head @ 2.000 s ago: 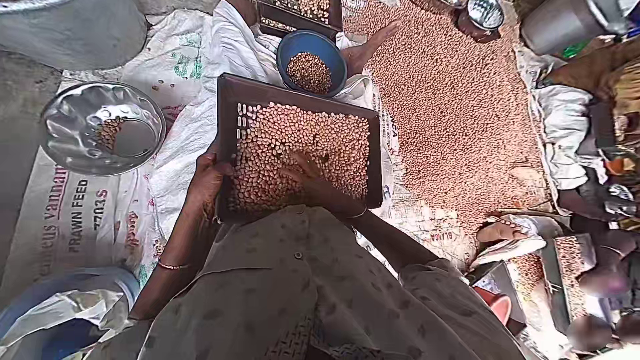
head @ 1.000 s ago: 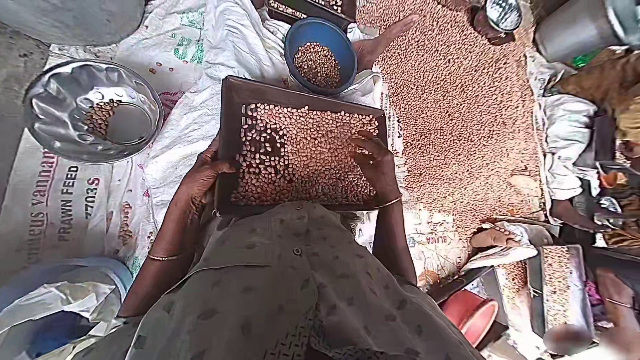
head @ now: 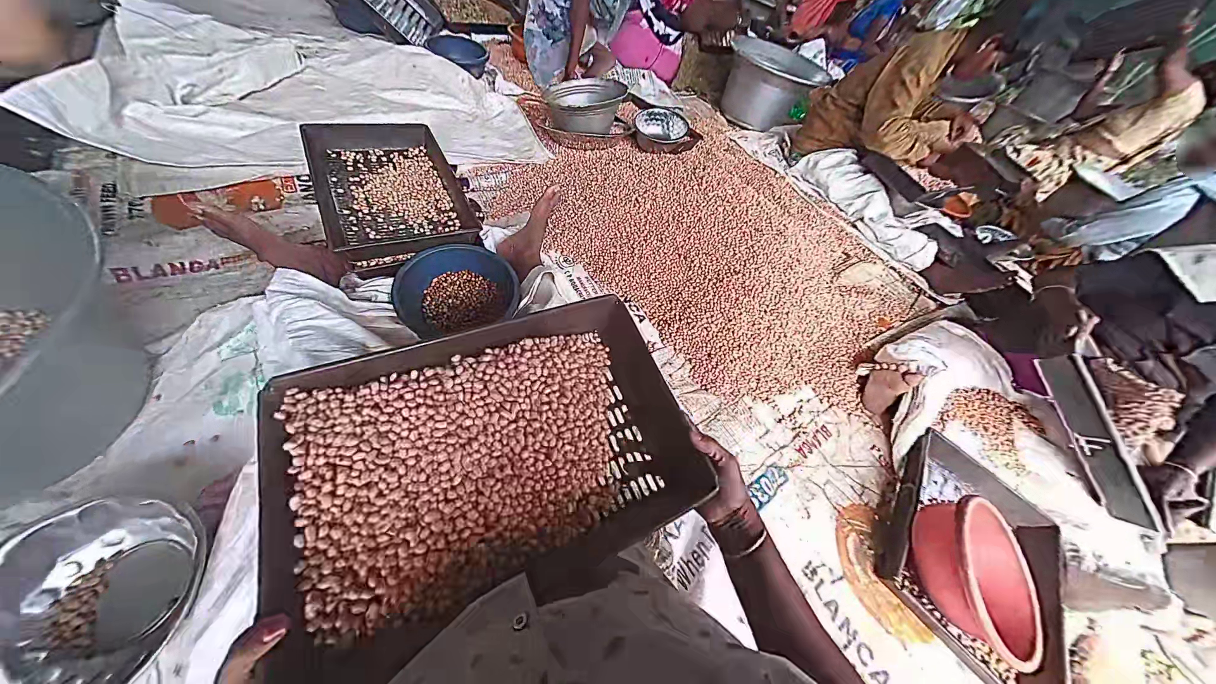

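A dark slotted tray full of pinkish shelled nuts or beans is held in front of my body. My left hand grips its near left corner, with only fingers in sight. On the right side, my right hand holds the tray's edge, a bangle at its wrist. The load lies mostly left and centre, and bare slots show at the right. Just beyond the tray sits a blue bowl holding darker kernels. Behind it lies another slotted tray with paler pieces.
A large spread of kernels covers the sheeting ahead. At lower left is a steel basin; a big metal vessel stands above it. A red tub leans inside a tray at right. Several people sit at the upper right, metal pots before them.
My right hand has left the kernels and now grips the tray's right side. The kernels have shifted, baring slots at the right instead of the left. The view has tilted up.
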